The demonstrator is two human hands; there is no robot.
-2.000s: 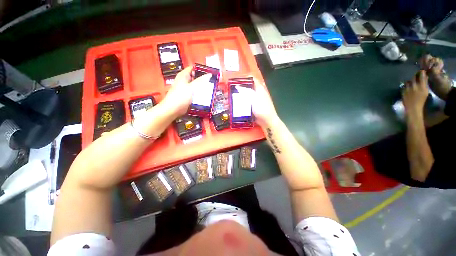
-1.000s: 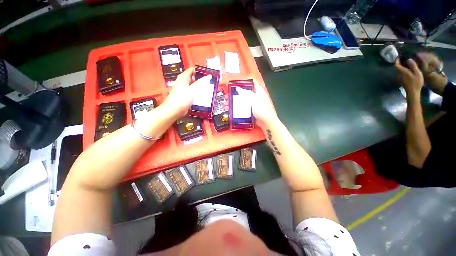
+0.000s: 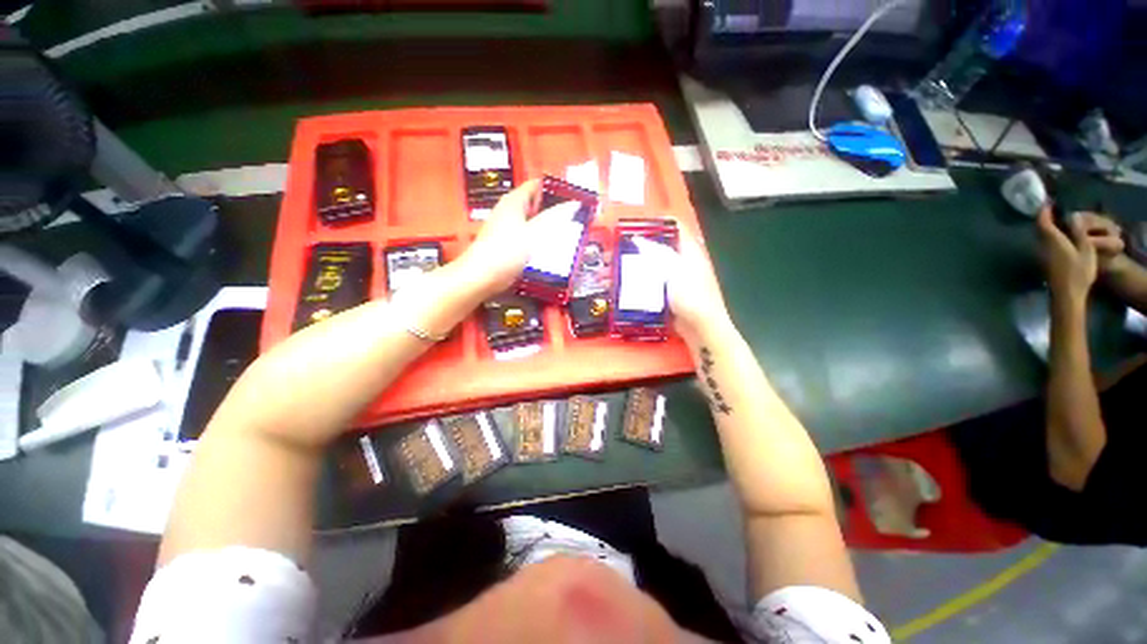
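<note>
The red phone tray [image 3: 503,384] lies in front of me with dark phones in several pockets. My left hand [image 3: 503,239] holds a red-edged phone [image 3: 554,242] with a lit white screen, tilted over the tray's middle. My right hand [image 3: 689,279] holds a second red-edged phone [image 3: 644,279], also lit, over the tray's right side. A closed phone [image 3: 343,180] lies in the back left pocket. An open phone [image 3: 487,170] shows a pale screen in the back row. White labels [image 3: 626,179] lie in a back right pocket. Several batteries [image 3: 536,430] line the bench edge.
A fan [image 3: 138,239], white paper [image 3: 132,476] and a dark smartphone [image 3: 224,365] are at the left. A blue mouse-like object [image 3: 865,147] lies on a white board at the back right. Another person's hands [image 3: 1079,245] are at the far right, above a red stool [image 3: 925,493].
The whole view has shifted, so the tray appears further right and lower. Both hands still hold the same phones over the tray. The other person's hands have moved slightly.
</note>
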